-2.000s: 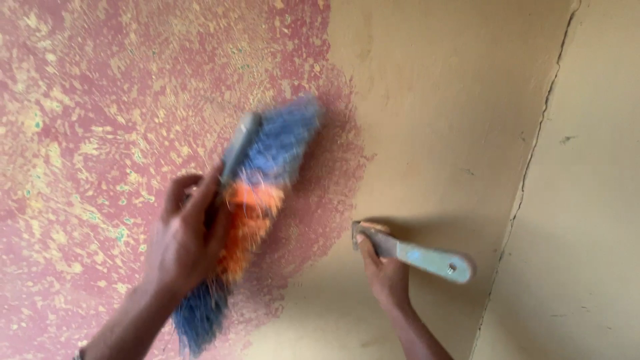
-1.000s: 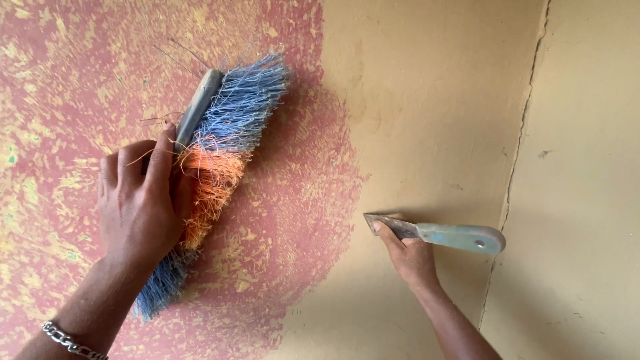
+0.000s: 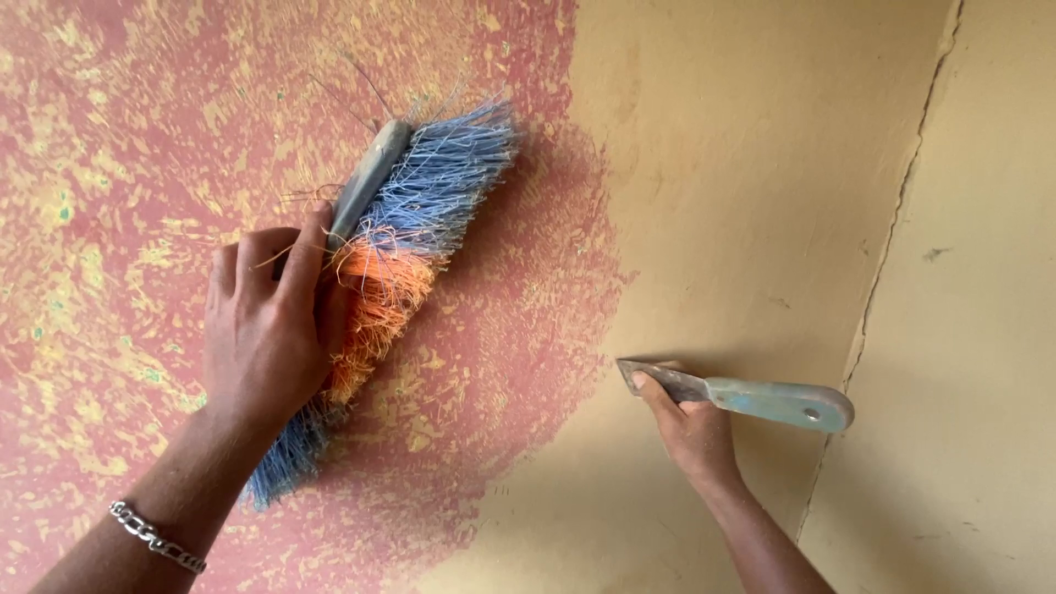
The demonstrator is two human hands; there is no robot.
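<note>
My left hand (image 3: 268,322) grips the head of a brush (image 3: 437,181) with blue and orange bristles; its grey back slants up to the right, and the bristles face right over the wall's red, patchy paint (image 3: 528,330). A chain bracelet (image 3: 153,536) circles the left wrist. To the right, my right hand (image 3: 697,433) holds a putty knife (image 3: 771,400) by its metal blade, thumb on top. The knife's worn blue-green handle points right, and its blade corner lies near the ragged edge of the red paint. Whether the blade touches the wall cannot be told.
The tan wall surface (image 3: 726,198) lies right of the red paint. A long crack (image 3: 895,223) runs down near the right side, with another tan wall section (image 3: 982,330) beyond it. Yellowish patches show through the red on the left.
The brush, blurred two seconds ago, moved left relative to the wall, then back to the right over the last second. The putty knife stays in my right hand.
</note>
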